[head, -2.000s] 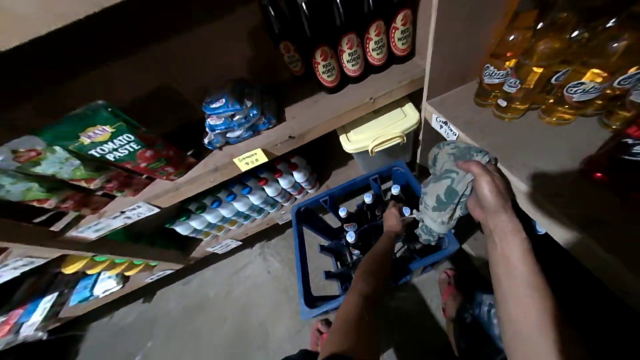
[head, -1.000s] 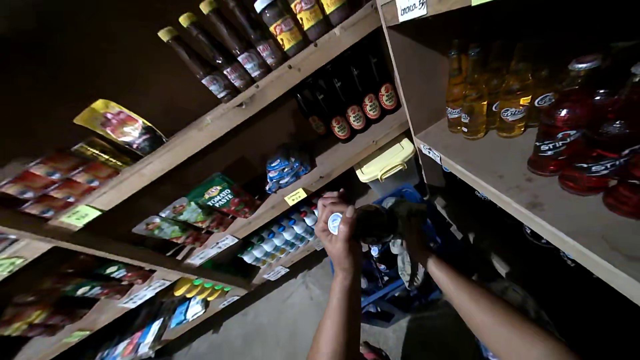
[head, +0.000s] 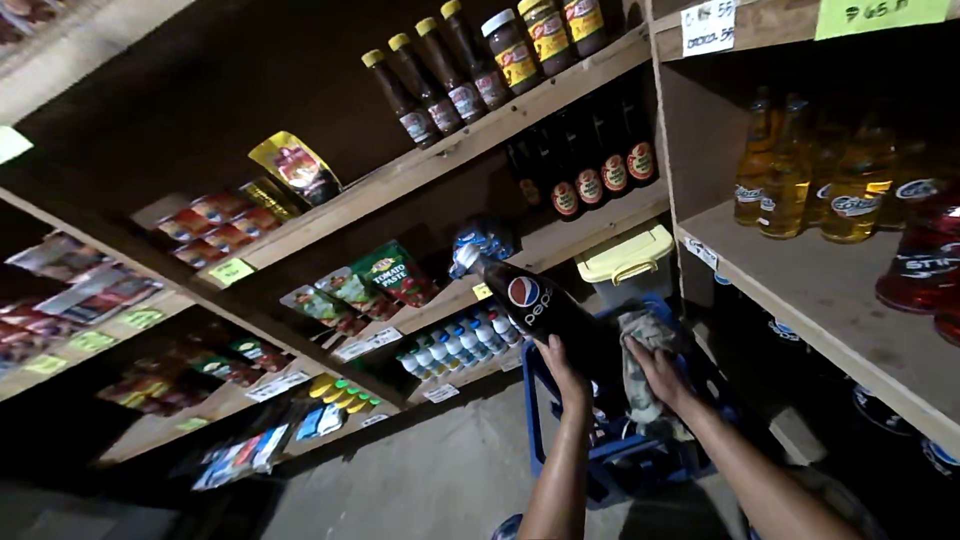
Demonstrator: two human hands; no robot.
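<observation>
A large dark Pepsi bottle [head: 536,300] is held tilted above a blue plastic crate [head: 534,420], its white cap pointing up and left. My left hand [head: 562,371] grips the bottle's side from below. A camouflage-patterned cloth [head: 643,375] is bunched in my right hand [head: 660,371], close against the bottle's lower part. The bottle's base is hidden in shadow and behind the cloth. Inside the crate, other bottles are only partly visible.
Behind the crate stands a bin with a yellow lid [head: 626,255]. Wooden shelves hold dark beer bottles [head: 589,187], tomato paste pouches [head: 394,274] and small white bottles [head: 457,345]. Amber bottles [head: 784,187] and red bottles [head: 922,262] stand on the right shelf [head: 810,300].
My left hand, in the crate two seconds ago, now holds a bottle above it. The bottle has gone from cap toward me to lying tilted leftward. The view has shifted up.
</observation>
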